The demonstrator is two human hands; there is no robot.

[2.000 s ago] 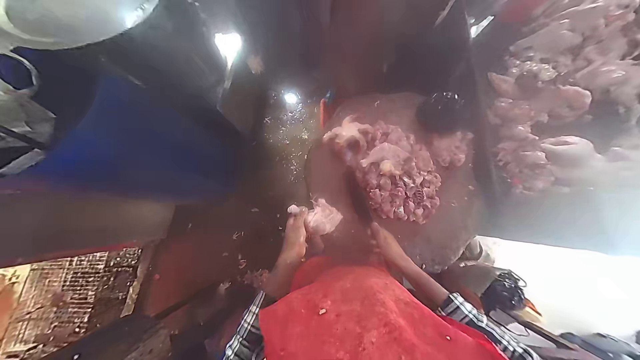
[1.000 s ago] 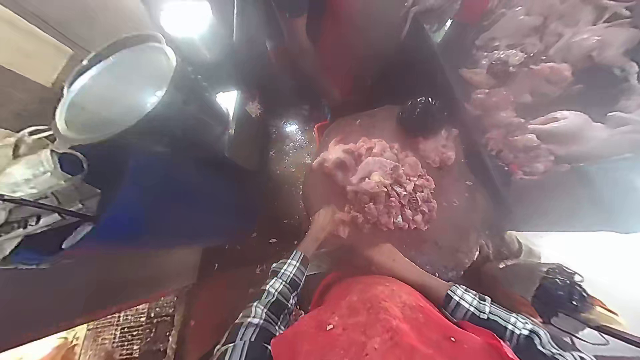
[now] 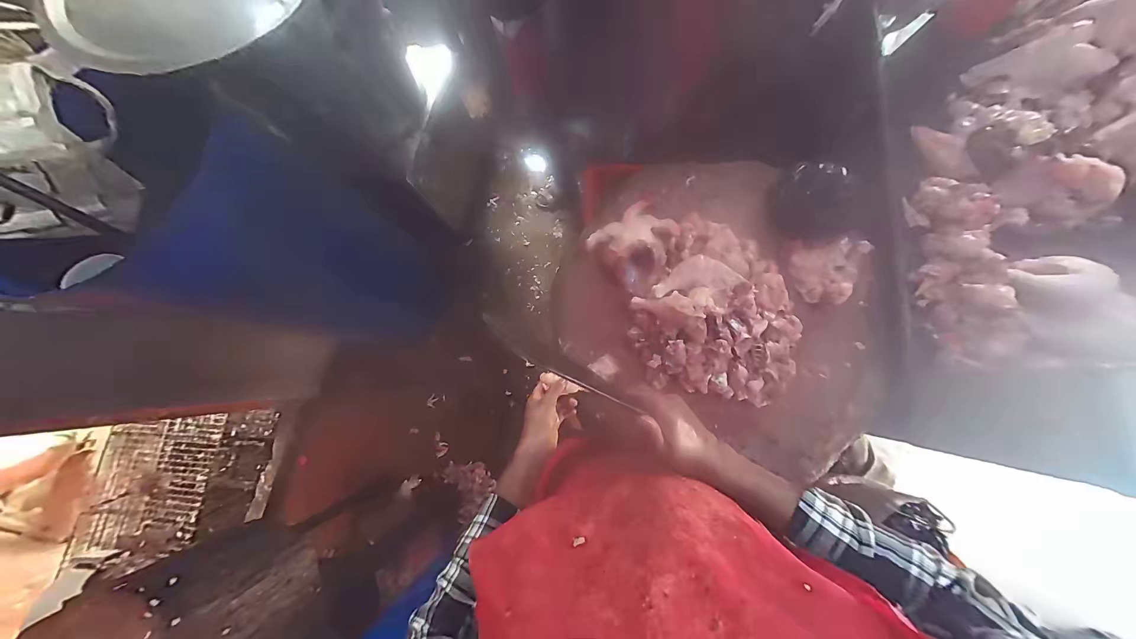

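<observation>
My right hand (image 3: 674, 430) is shut on a long-bladed knife (image 3: 590, 383), whose blade points up and to the left at the near left edge of a round chopping block (image 3: 825, 382). Just under the blade is my left hand (image 3: 543, 417), its fingers closed on a small pale piece of meat (image 3: 561, 382). A heap of cut raw meat, apparently chicken (image 3: 719, 328), lies on the block. Beside it at the upper right are a smaller piece of meat (image 3: 825, 266) and a dark rounded object (image 3: 812, 200).
More raw poultry (image 3: 1047, 177) lies on a metal surface at the right. A blue container (image 3: 293, 231) and a large metal vessel (image 3: 169, 35) stand at the left. Wet scraps (image 3: 528, 240) lie left of the block. A wire grid (image 3: 155, 488) shows at lower left.
My hands were together by the heap's near left edge a second ago; they are now lower. The knife blade has come plainly into sight, pointing left. The view has shifted.
</observation>
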